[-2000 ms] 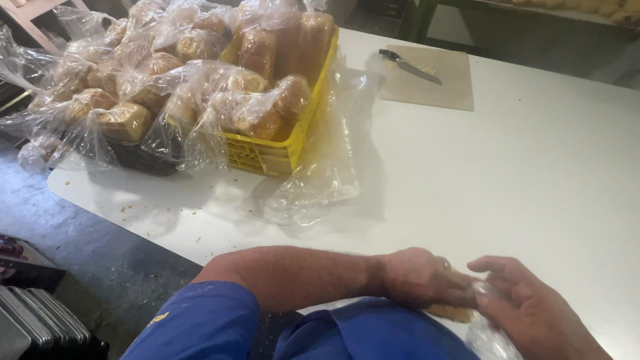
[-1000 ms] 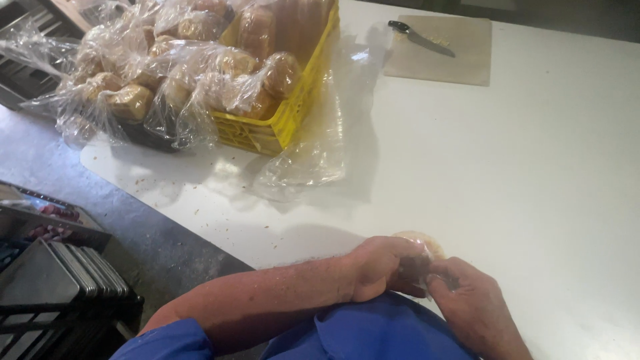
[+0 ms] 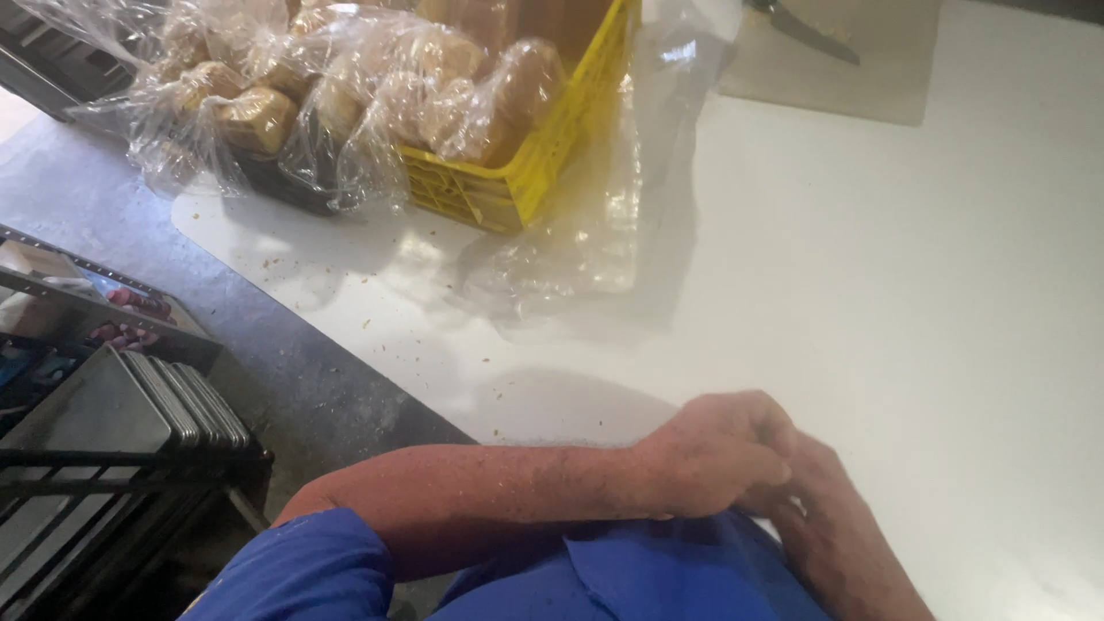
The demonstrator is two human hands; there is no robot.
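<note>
My left hand [image 3: 720, 453] is bent over at the near side of the white table [image 3: 819, 285], its fingers curled against my right hand [image 3: 815, 483]. Both hands meet close to my blue shirt. What lies between or under them is hidden; only a small pale bit shows near the right fingers. Up and to the left stands a yellow plastic crate [image 3: 526, 190] filled with bread loaves in clear plastic bags [image 3: 526, 86]. Beside it, a dark crate [image 3: 289, 181] holds more bagged bread [image 3: 259, 119]. Clear plastic bags [image 3: 569, 267] lie flat by the yellow crate.
A knife [image 3: 811, 33] rests on a cutting board [image 3: 837, 78] at the top right. Crumbs are scattered near the table's left edge. Below left, a dark rack [image 3: 129, 461] holds several metal trays [image 3: 164, 401], with a shelf [image 3: 95, 302] of assorted items behind.
The bread-coloured, plastic-wrapped item that showed at my hands earlier is now out of sight. My hands have drawn in close to my body.
</note>
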